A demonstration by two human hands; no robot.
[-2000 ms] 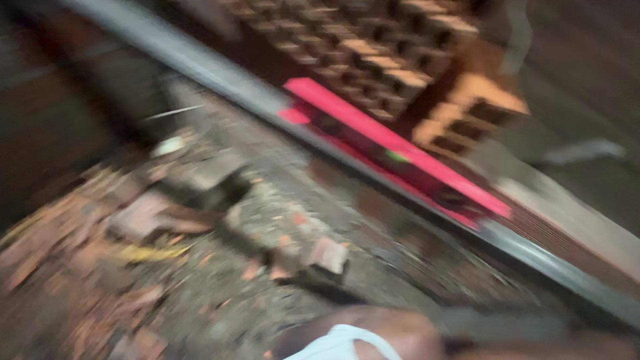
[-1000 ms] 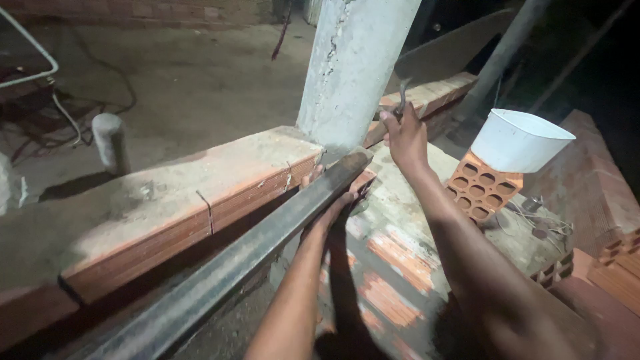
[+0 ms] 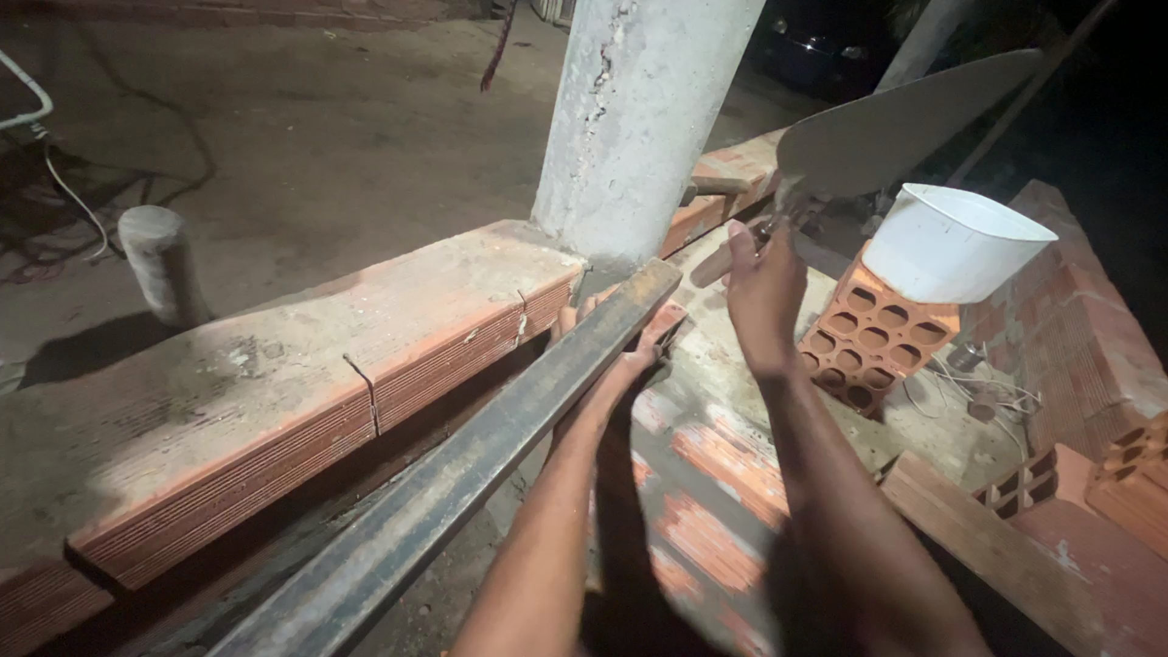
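Note:
A long metal straightedge bar (image 3: 474, 447) runs from the lower left up to the foot of a round concrete column (image 3: 639, 119). Near its far end, my left hand (image 3: 630, 356) reaches under and around it, with fingertips showing on the far side. A piece of red brick (image 3: 669, 319) shows by that hand; the bar hides most of the grip, so what the hand holds cannot be told. Right of the column, my right hand (image 3: 768, 283) grips a mason's trowel (image 3: 903, 128) by its handle, blade raised and pointing up to the right. The hollow-brick wall course (image 3: 274, 338) lies left of the bar.
A white plastic container (image 3: 958, 245) sits tilted on a hollow clay brick (image 3: 876, 338) at the right. Cord and small items lie beside it. A wooden board (image 3: 995, 557) and more hollow bricks (image 3: 1049, 474) are at lower right. A short round post (image 3: 164, 265) stands beyond the wall.
The view moved greatly from the pink level and rubble two seconds ago. Since one second ago, the trowel blade has come plainly into sight, raised over the right hand.

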